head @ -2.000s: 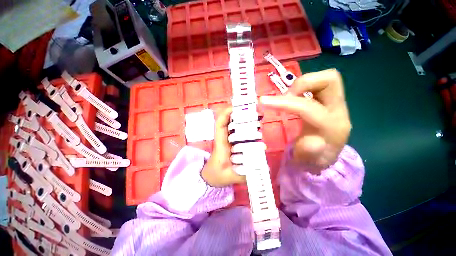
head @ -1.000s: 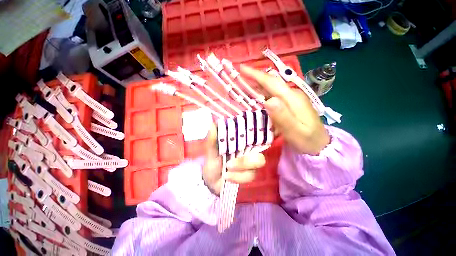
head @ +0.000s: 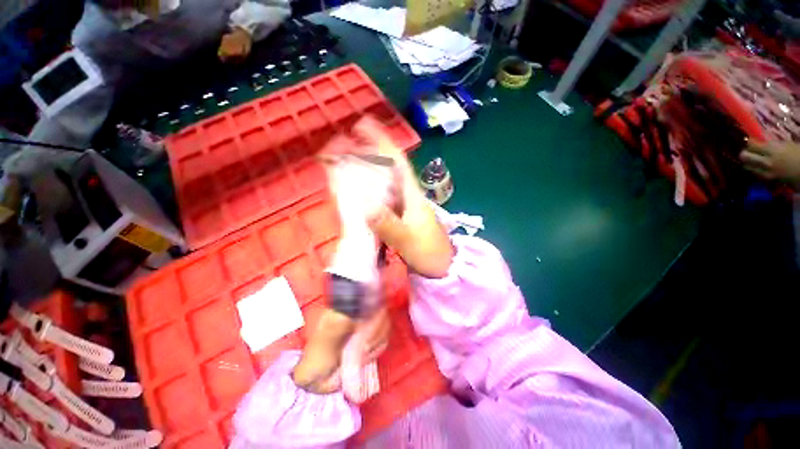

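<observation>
My left hand (head: pixel 329 351) is closed around the lower part of a stack of watches (head: pixel 353 294), whose dark screens sit side by side just above the fingers. Pale pink straps hang below that hand and extend upward from the cases. My right hand (head: pixel 408 224) is blurred, with its thumb over the upper straps and its fingers behind them. A white square wipe (head: pixel 270 314) lies on the near red tray (head: pixel 180 307), left of my hands.
A second red tray (head: pixel 203 180) lies beyond. Strapped watches (head: pixel 66 338) fill a tray at lower left. A small bottle (head: pixel 436 182), white-and-dark instrument (head: pixel 114 232) and tape roll (head: pixel 514 72) stand around. Other people's hands show at top left (head: pixel 234 44) and right (head: pixel 772 160).
The view has turned right. The fanned straps are now gathered together, with my right hand around their upper part. The stack remains in my left hand.
</observation>
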